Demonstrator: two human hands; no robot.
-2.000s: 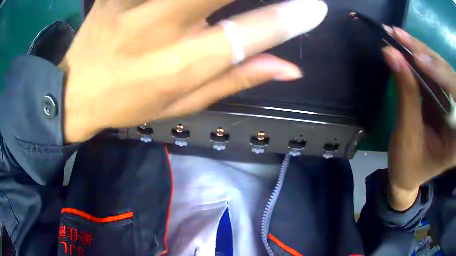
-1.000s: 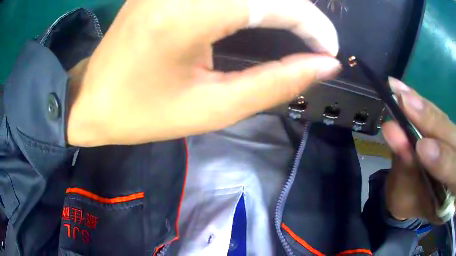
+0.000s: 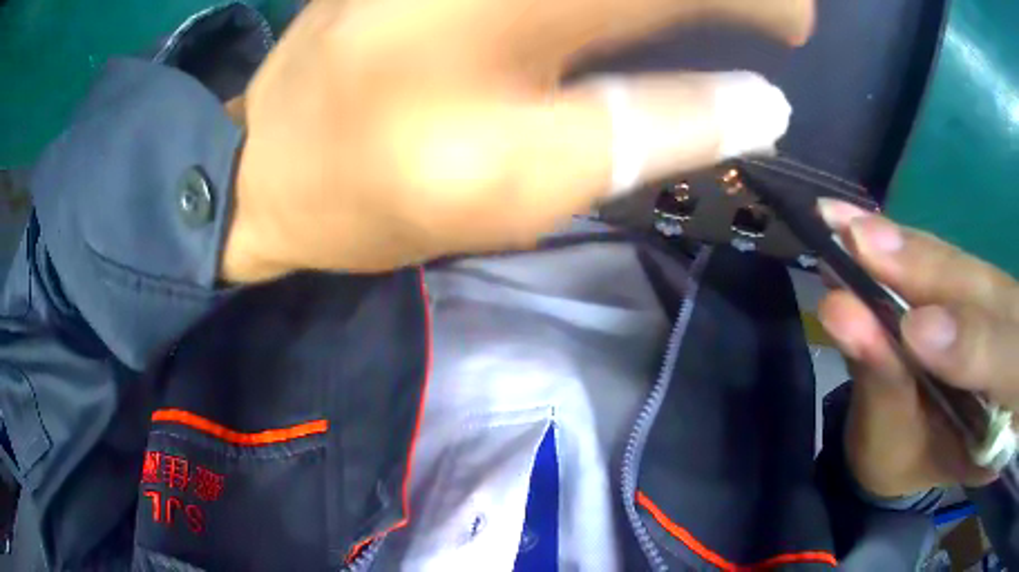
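My right hand [image 3: 911, 335] grips the dark tweezers [image 3: 855, 274] at picture right. Their tips reach a copper coil [image 3: 731, 180] at the upper edge of the grey fixture bar [image 3: 711, 215], just above a dark nest [image 3: 750, 222]. Another copper coil [image 3: 683, 193] sits at the nest to its left. My left hand [image 3: 447, 145] is large and blurred over the bar's left part. Its white-covered fingertip is beside the coil at the tweezer tips, and a bare fingertip shows above. Whether the left fingers pinch a coil lead is hidden.
The black tray [image 3: 866, 101] lies behind the bar, its raised rim at right, on the green bench top [image 3: 978, 145]. The dark jacket [image 3: 279, 358] with orange trim is close below the bar. A pale band is on the tweezers' rear.
The tweezers and coil have moved down and left from over the tray to the bar. My left hand's white-covered finger has lowered towards the bar; a bare finger now shows above it.
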